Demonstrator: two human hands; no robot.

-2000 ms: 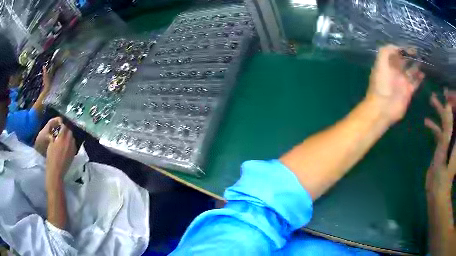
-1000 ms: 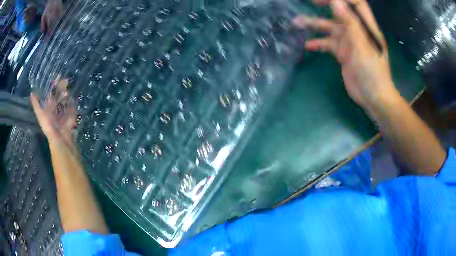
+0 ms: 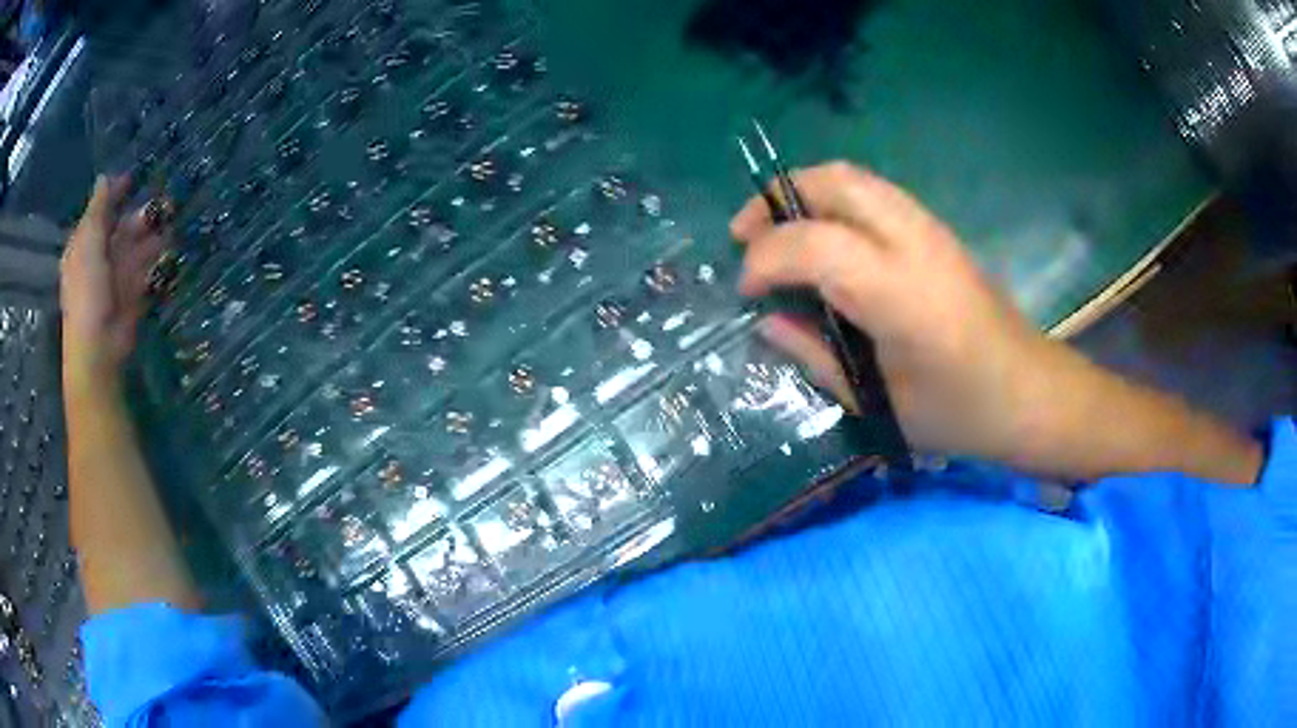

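Note:
A large clear blister tray (image 3: 427, 498) lies in front of me on the dark green mat. Its pockets hold small flex circuit assemblies (image 3: 522, 380), each a dark disc with shiny dots and a tiny pale square. My right hand (image 3: 882, 299) holds dark tweezers (image 3: 839, 327) at the tray's right side. Their two tips are apart, point away from me and hold nothing that I can see. My left hand (image 3: 111, 285) is at the tray's left edge, its fingers partly behind the clear plastic. A dark pile of black pieces (image 3: 782, 36) lies beyond the tweezers.
Green mat (image 3: 996, 128) extends to the right of the pile. Shiny crinkled plastic (image 3: 1252, 71) is at the upper right. The bench edge (image 3: 1138, 277) runs along the right. Another filled tray (image 3: 36, 469) is at the far left.
The tray has turned and sits flatter before me. My right hand has come down from the upper right towards the tray, with the tweezers now pointing forward. My left hand remains at the left edge.

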